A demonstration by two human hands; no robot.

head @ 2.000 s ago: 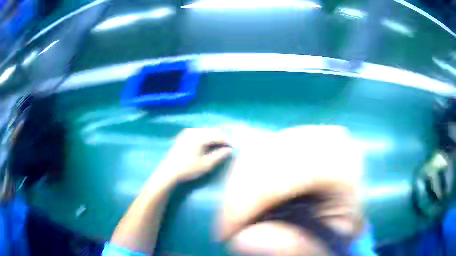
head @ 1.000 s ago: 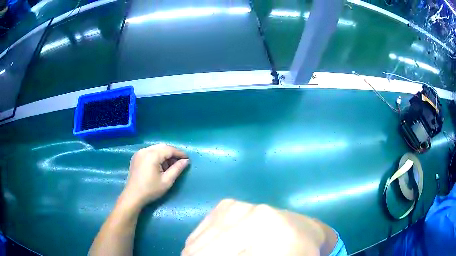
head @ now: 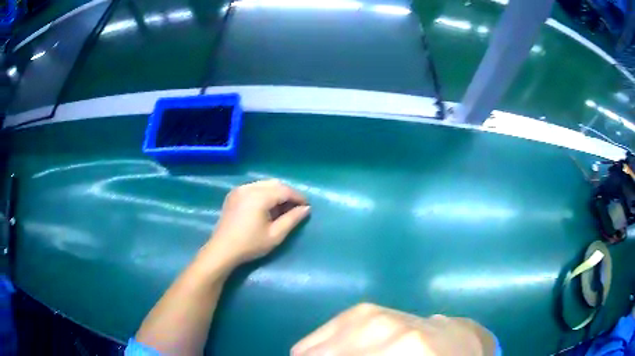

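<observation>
My left hand (head: 254,221) rests over the green mat (head: 390,174) near the middle, fingers curled with thumb and fingertips close together. Whether it pinches something small cannot be told. My right hand (head: 390,334) is at the bottom edge, bright and partly cut off, with its fingers curled. Its palm side is hidden, so what it holds cannot be told. A blue bin (head: 233,149) with dark contents, likely screws, stands beyond my left hand, at the back left of the mat.
A black unit (head: 613,205) with thin wires is at the far right, partly cut off. A cream-yellow tape roll (head: 596,278) with a loose end lies nearer, at right. A white edge (head: 334,99) and grey post (head: 505,62) are at the back. Blue clothing shows at lower right.
The view has steadied and shifted, so the bin, black unit and tape roll sit further right than one second ago. Both hands keep much the same pose; my right hand is lower in view.
</observation>
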